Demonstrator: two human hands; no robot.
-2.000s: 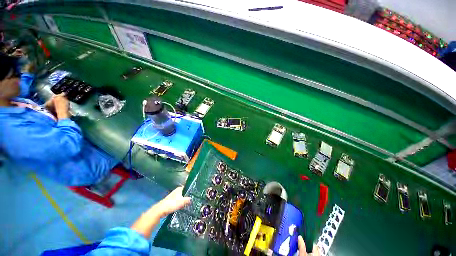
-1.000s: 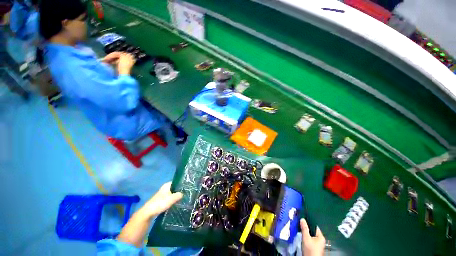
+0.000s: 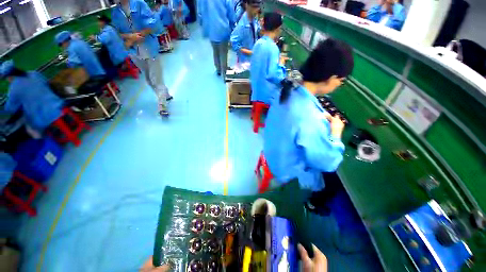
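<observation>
A dark green mat [image 3: 167, 212] is held up at the bottom centre, over the blue floor. On it lies a clear blister tray [image 3: 180, 234] with rows of round watch units [image 3: 197, 226]. To their right are an orange fixture [image 3: 229, 245], a soldering station [image 3: 282, 241] in blue and black with a yellow part, and a pale ring-shaped pot or tape roll [image 3: 262, 205]. My left hand [image 3: 154, 265] grips the mat's left edge, cut off by the frame's bottom. My right hand [image 3: 313, 261] grips the right side beside the blue box; its lower part is cut off.
A person in a blue smock [image 3: 304, 133] sits close on the right at the green bench [image 3: 357, 183]. A blue-topped box [image 3: 431, 234] stands on that bench. Red stools [image 3: 261, 172], a cart [image 3: 240, 93], more seated people and a walking person [image 3: 141, 42] are farther off.
The view has turned left from the bench to the aisle. The held mat with its load has moved from over the bench to over the floor, both hands still on it.
</observation>
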